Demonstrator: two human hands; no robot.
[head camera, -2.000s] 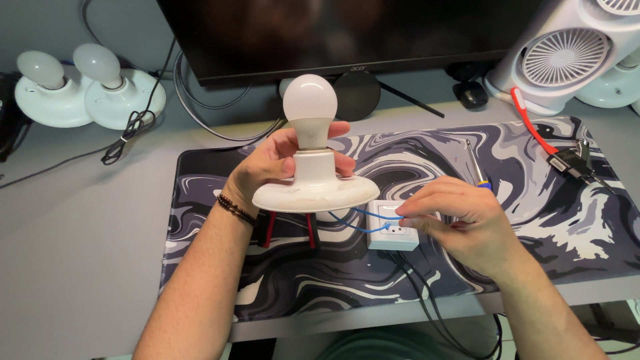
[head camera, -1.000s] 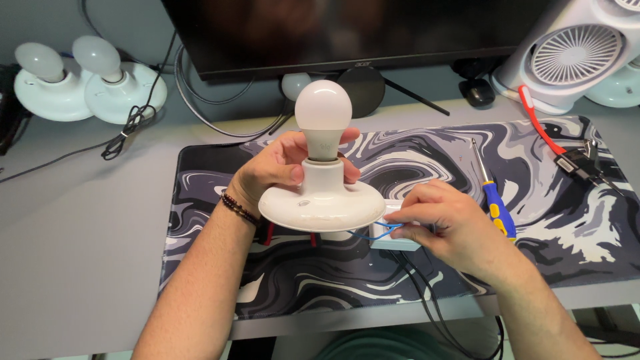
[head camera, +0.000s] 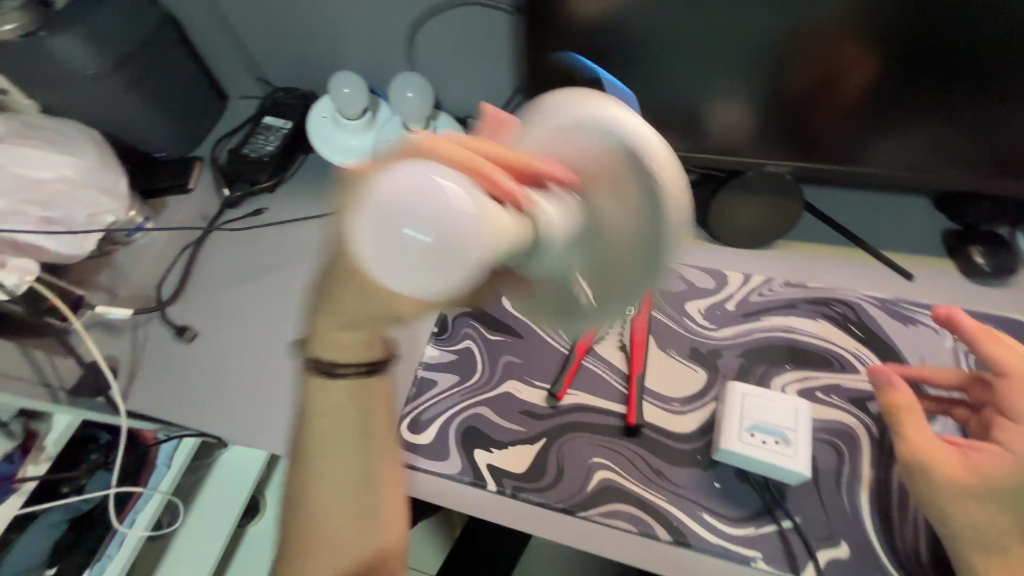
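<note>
My left hand (head camera: 480, 164), blurred by motion, grips the white lamp holder (head camera: 632, 200) near its neck, above the desk. The holder is tipped on its side, with its round base to the right and the white bulb (head camera: 424, 228) pointing left. A blue strand (head camera: 600, 76) shows behind the base's upper edge. My right hand (head camera: 952, 408) is at the right, fingers apart and holding nothing. Between the hands, a white socket box (head camera: 764, 432) with black cables sits on the marbled desk mat (head camera: 560, 464). Red-handled pliers (head camera: 638, 368) lie on the mat below the holder.
Two more bulbs in white holders (head camera: 340, 132) stand at the back left. Beside them lie a black power adapter (head camera: 268, 132) and cables; a white plastic bag (head camera: 60, 188) is at the far left. The monitor (head camera: 800, 88) and its stand (head camera: 752, 210) bound the back.
My left hand has lifted the lamp holder and tipped it from upright onto its side. My right hand has moved away from the socket box and the blue wires. The view has swung left.
</note>
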